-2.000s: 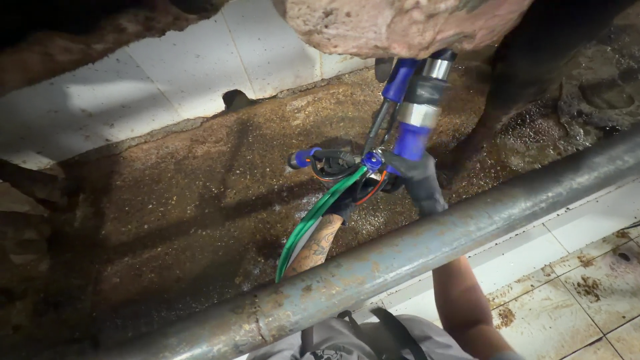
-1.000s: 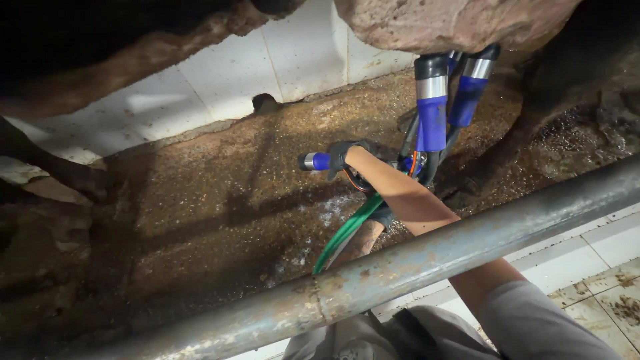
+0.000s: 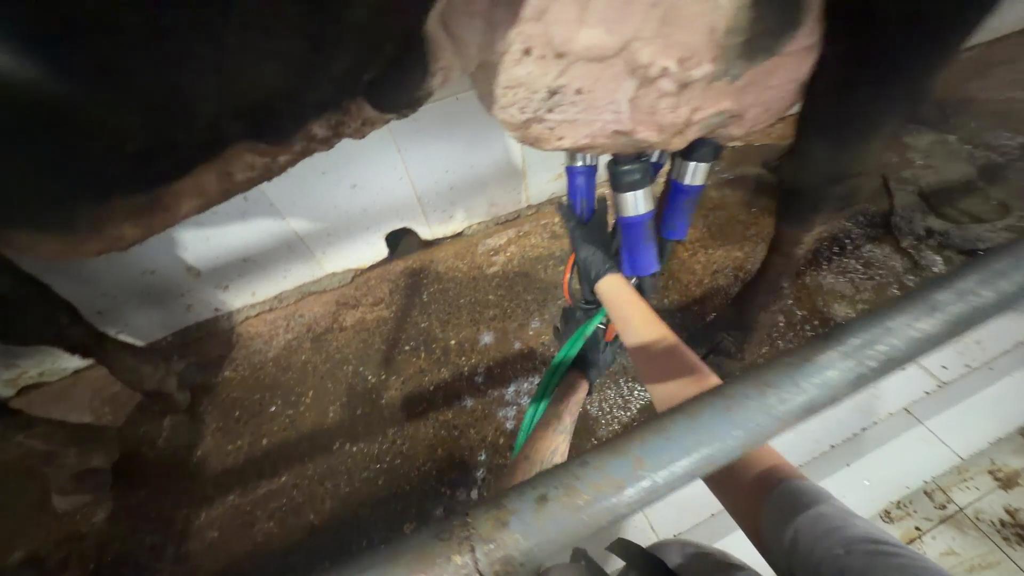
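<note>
Several blue and steel teat cups of a milking cluster [image 3: 638,232] hang upright beneath a cow's pink udder [image 3: 640,76]. My right hand [image 3: 592,244], in a black glove, grips the leftmost teat cup [image 3: 582,188] near its lower part, close under the udder. Below it, my gloved left hand [image 3: 588,340] is closed around the base of the cluster, whose claw it mostly hides. Green tubes [image 3: 552,384] run down from there along my left forearm, and an orange tube [image 3: 568,278] curves beside my hands.
A rusty metal rail [image 3: 704,436] crosses in front of me, with both arms reaching under it. The cow's dark hind leg [image 3: 808,184] stands at the right. A white tiled wall [image 3: 360,184] rises behind the wet brown floor [image 3: 320,376].
My right hand has moved up and right with the teat cup, which was held low and sideways left of the cluster and now points up at the udder. The view has shifted closer.
</note>
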